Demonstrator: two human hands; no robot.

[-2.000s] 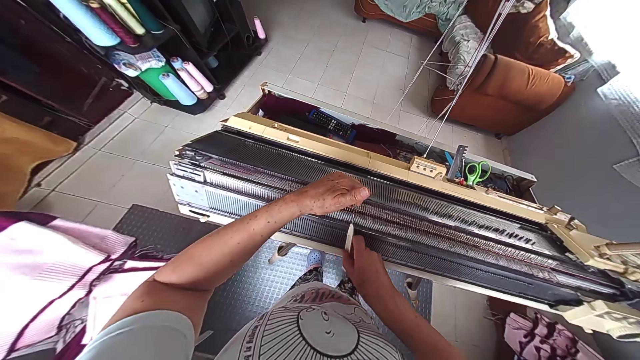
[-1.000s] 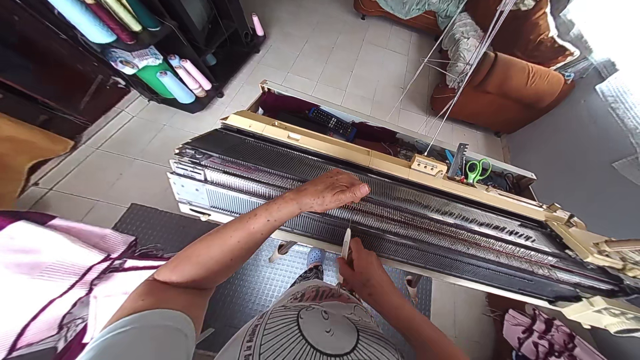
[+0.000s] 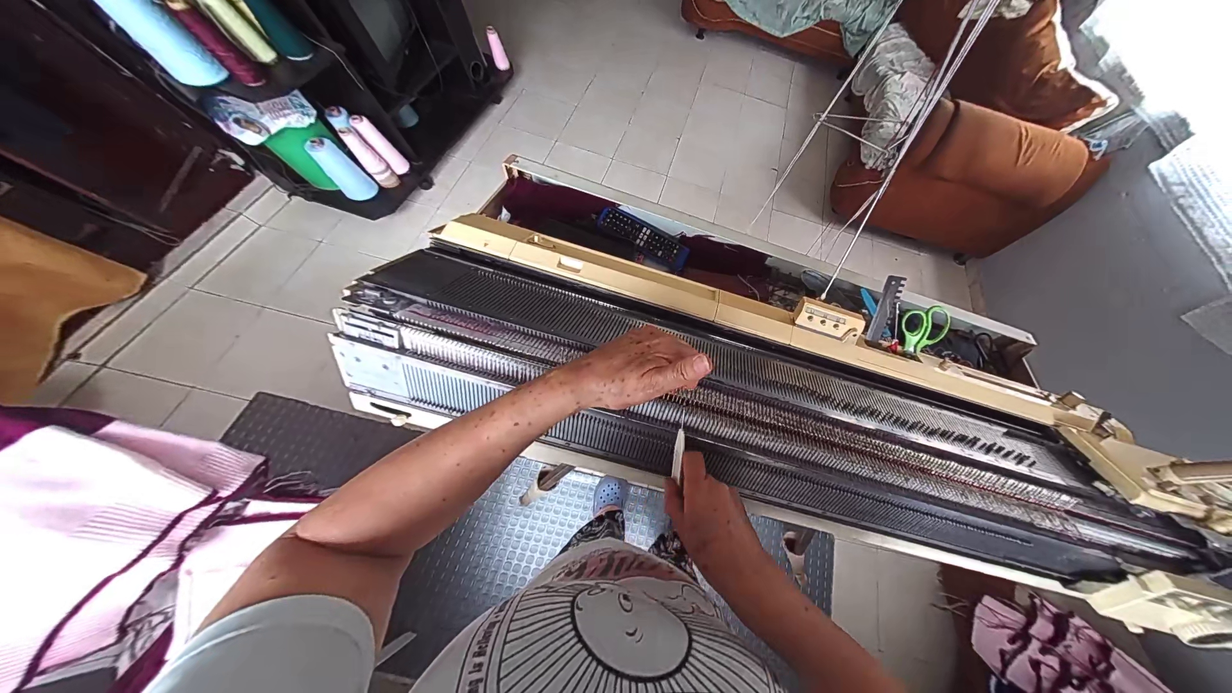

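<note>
A long double-bed knitting machine [image 3: 770, 318] with rows of metal needles lies across the view. My left hand [image 3: 645, 371] rests over the middle of its beds, fingers bent down; whether they hold anything is hidden. Below and a little right, my right hand [image 3: 705, 505] is closed around a slim, pale pointed tool [image 3: 679, 454], whose tip points up at the front needle bed. Part of a cream carriage [image 3: 1155, 602] sits at the machine's right end. Yarn strands rise from a cream guide block [image 3: 828, 320] on the back rail.
Behind the beds, a tray [image 3: 616, 197] holds a remote control [image 3: 642, 238] and green-handled scissors [image 3: 924, 330]. Yarn cones [image 3: 342, 168] stand on a black shelf at upper left. Pink knitted fabric [image 3: 106, 539] lies at left. An orange-brown armchair [image 3: 991, 183] stands at upper right.
</note>
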